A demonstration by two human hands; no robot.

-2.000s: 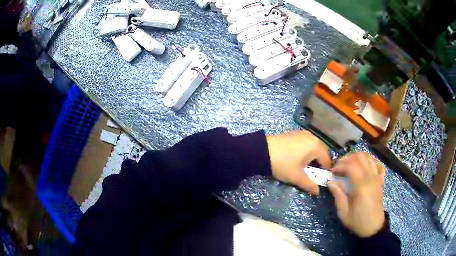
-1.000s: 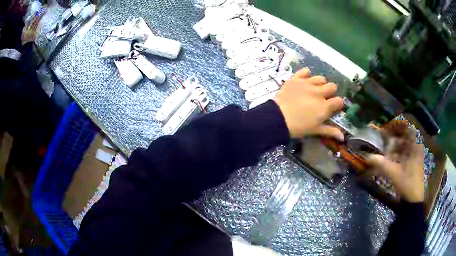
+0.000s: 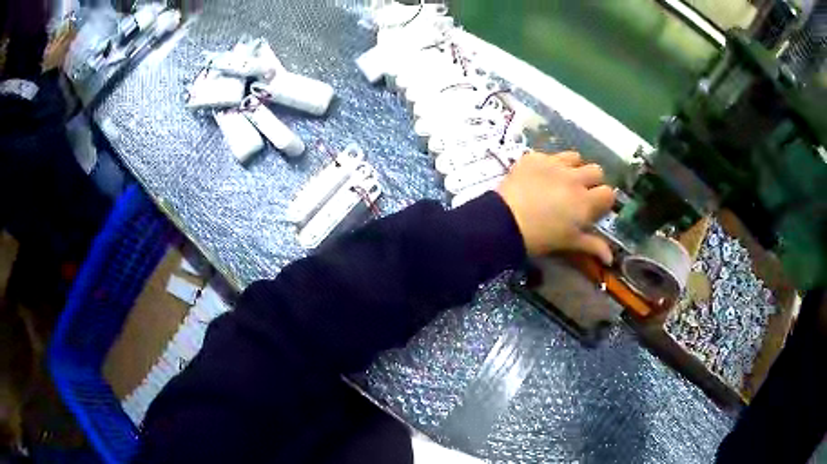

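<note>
A white fan unit lies across the orange press fixture, its round head at the fixture's right end under the green hand press. My left hand is at the unit's handle end, fingers curled over it; the fingers hide most of the handle. My right hand is out of the picture; only its dark sleeve shows at the lower right edge.
White handles with red and black wires stand in a row behind my left hand. More handle shells lie on the bench. A parts carton is right of the press. A blue crate stands left; a person's sleeve shows beyond.
Both hands have left the near bench. The fan unit now lies on the fixture with my left hand at it. My right hand has moved from beside the fixture out of the picture.
</note>
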